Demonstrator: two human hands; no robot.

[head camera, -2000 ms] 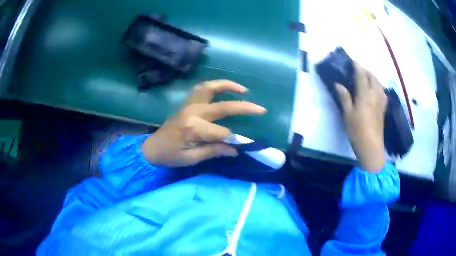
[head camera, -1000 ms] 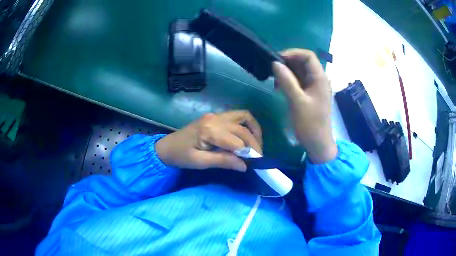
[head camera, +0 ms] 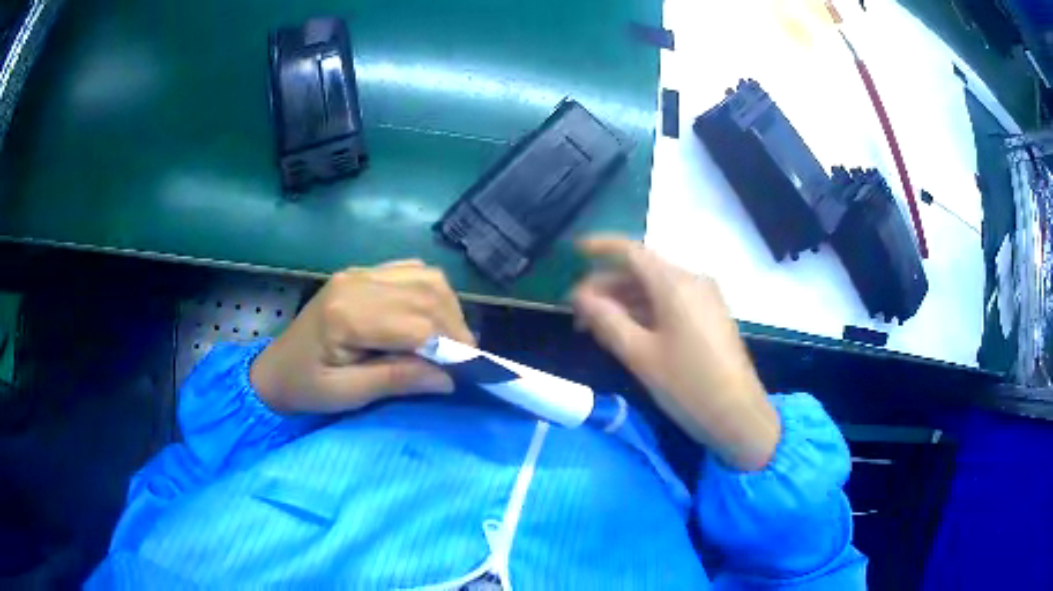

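Observation:
My left hand (head camera: 375, 335) holds a curled white backing sheet (head camera: 543, 390) with a black adhesive piece (head camera: 483, 369) on it, in front of my chest. My right hand (head camera: 670, 335) is empty, slightly blurred, with its fingers apart, over the bench's front edge. One black plastic housing (head camera: 537, 185) lies slanted on the green mat just beyond my hands. Another black housing (head camera: 318, 104) lies on the mat farther left. Two more black housings, one (head camera: 764, 167) and another (head camera: 880, 245), touch each other on the white paper at the right.
The green mat (head camera: 173, 150) covers the left of the bench and the white paper sheet (head camera: 722, 277) the right, with black tape tabs (head camera: 671, 113) along its edge. A red-handled brush (head camera: 883, 121) lies on the paper beyond the housings. Clear plastic wrapping (head camera: 1033, 254) is at the far right.
My right hand has let go of the housing it carried from the white paper; that housing now lies on the mat. My right hand has drawn back towards the backing sheet.

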